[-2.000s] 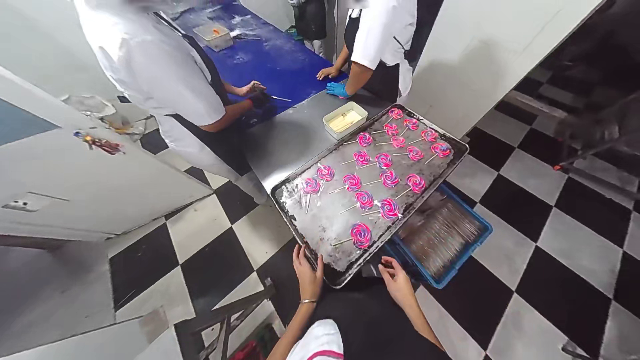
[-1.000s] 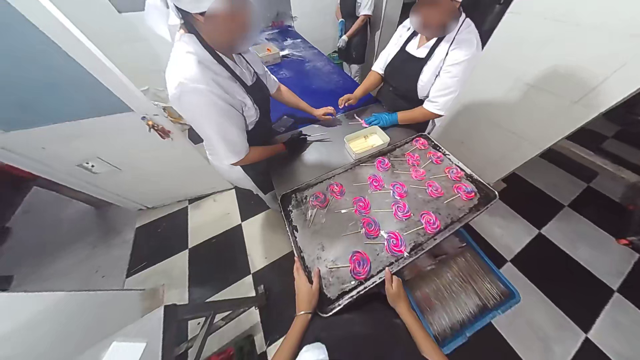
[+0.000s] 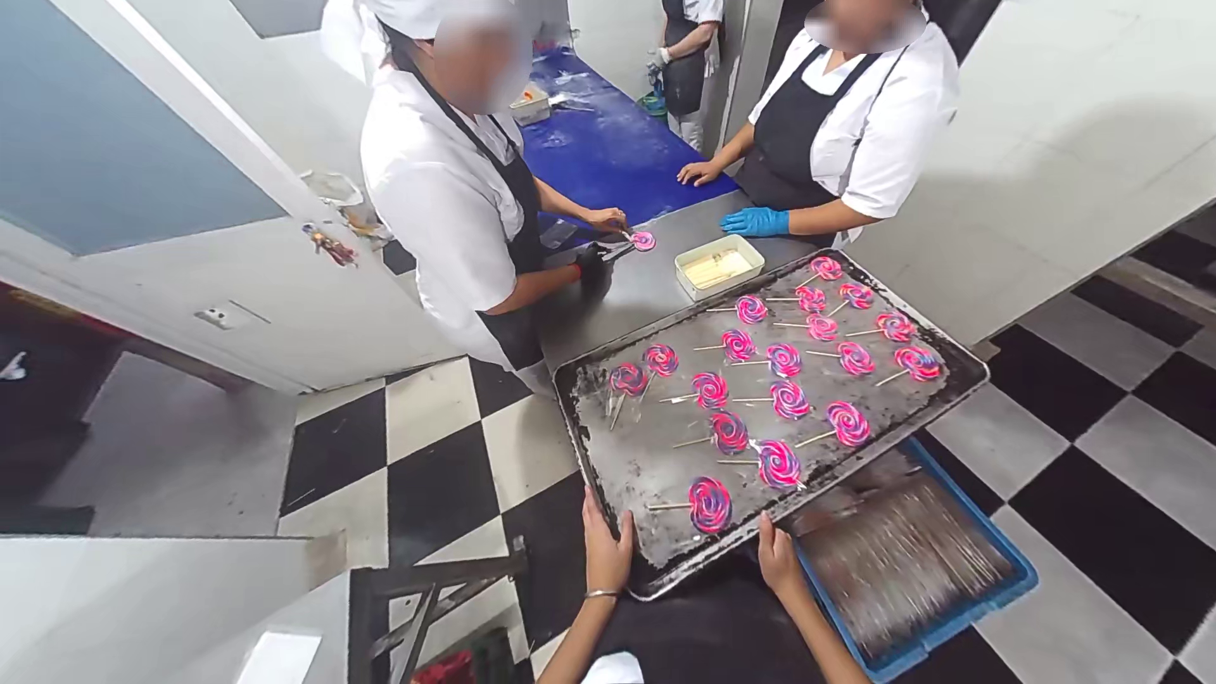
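Note:
A worn metal baking tray (image 3: 617, 475) carries several pink and purple swirl lollipops (image 3: 788, 399) on sticks. It is tilted in view, its far end over the metal table. My left hand (image 3: 606, 546) holds the tray's near left corner, thumb near the rim. My right hand (image 3: 779, 556) is at the near long edge, its fingertips against the rim; the fingers under it are hidden. Beyond the tray, a plastic container (image 3: 719, 267) with pale sticks stands on the table.
A co-worker's black-gloved hand (image 3: 597, 264) is near a lollipop (image 3: 643, 241) at the left. Another co-worker's blue-gloved hand (image 3: 756, 222) rests on the metal table (image 3: 655, 275). A blue crate (image 3: 1021, 570) is below the tray at right; a dark metal frame (image 3: 446, 575) stands at lower left.
Both my hands, earlier lower and partly off the tray, have come to its near edge. A lollipop now shows by the left co-worker's hands. The view has shifted.

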